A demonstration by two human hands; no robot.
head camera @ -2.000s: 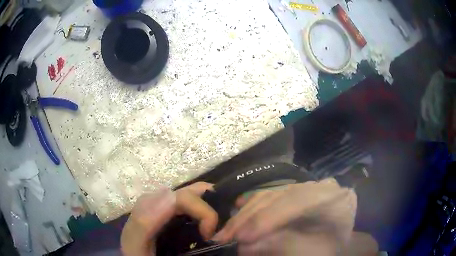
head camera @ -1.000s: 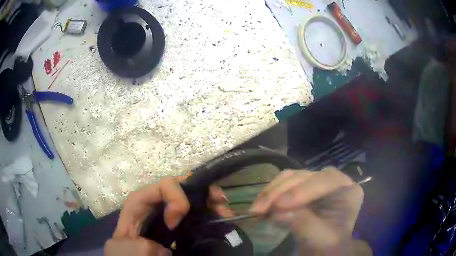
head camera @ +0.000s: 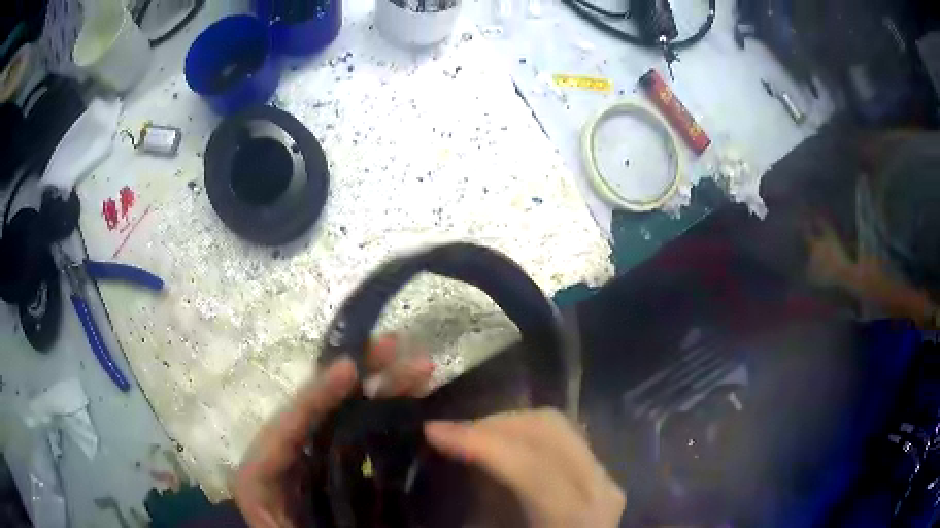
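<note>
Black headphones (head camera: 541, 309) stand at the near edge of the sheet, with their curved band upright and blurred. My left hand (head camera: 299, 433) grips the band's left end, its fingertips showing inside the band. An open ear cup (head camera: 361, 464) with a small gold spot is below, dark and partly hidden by my fingers. My right hand (head camera: 546, 459) is blurred at the right of the ear cup, its fingertips close to it. Whether it holds a tool or touches the cup cannot be told.
A black disc (head camera: 266, 173) lies on the speckled sheet (head camera: 258, 309). Blue-handled cutters (head camera: 98, 309) and a small silver battery (head camera: 158, 138) are left. Blue cups (head camera: 232, 62) stand behind. A tape roll (head camera: 631, 155) and red stick (head camera: 675, 111) lie right. Another person's hand (head camera: 866, 278) shows at right.
The headband has risen and turned more upright over the sheet. My right hand has moved left and down, and the thin silver rod no longer shows. The view has shifted, showing more of the bench's back.
</note>
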